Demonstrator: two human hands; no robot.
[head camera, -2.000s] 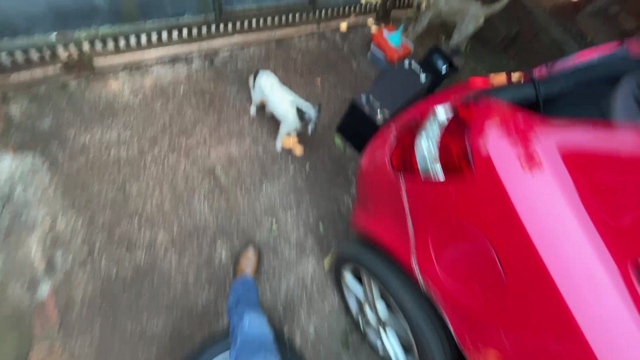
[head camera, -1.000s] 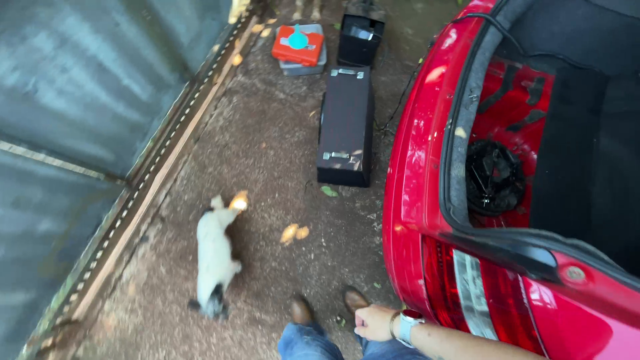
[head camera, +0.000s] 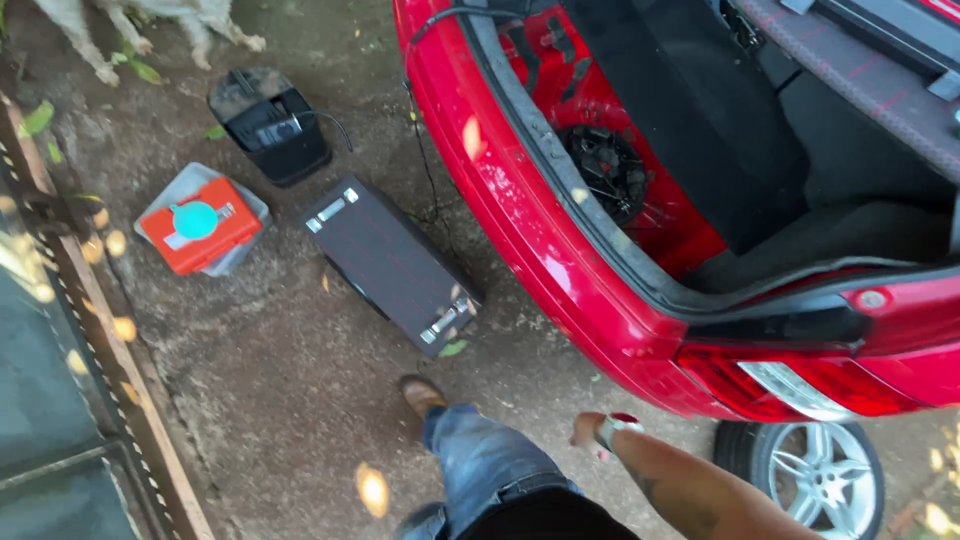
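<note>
My right hand (head camera: 589, 430) hangs beside the rear corner of a red car, below its bumper (head camera: 540, 277); a watch (head camera: 619, 426) is on the wrist. The fingers are partly hidden and I see nothing clearly held. My left hand is out of the picture. The car's boot stands open, with a round black item (head camera: 606, 172) on its bare red floor. Left of the bumper lies a long dark case (head camera: 394, 262) with metal fittings. An orange case (head camera: 201, 225) with a turquoise round item (head camera: 195, 220) on it rests on a grey container.
An open black bin-like container (head camera: 270, 127) with a cable stands behind the long case. A light-coated animal (head camera: 165, 22) is at the top left. A metal gate (head camera: 45, 405) runs along the left. An alloy wheel (head camera: 821, 480) sits below the tail light.
The view has turned and moved nearer the open boot. The white dog seen on the ground earlier is out of view. My right hand no longer shows in front of my legs but beside them.
</note>
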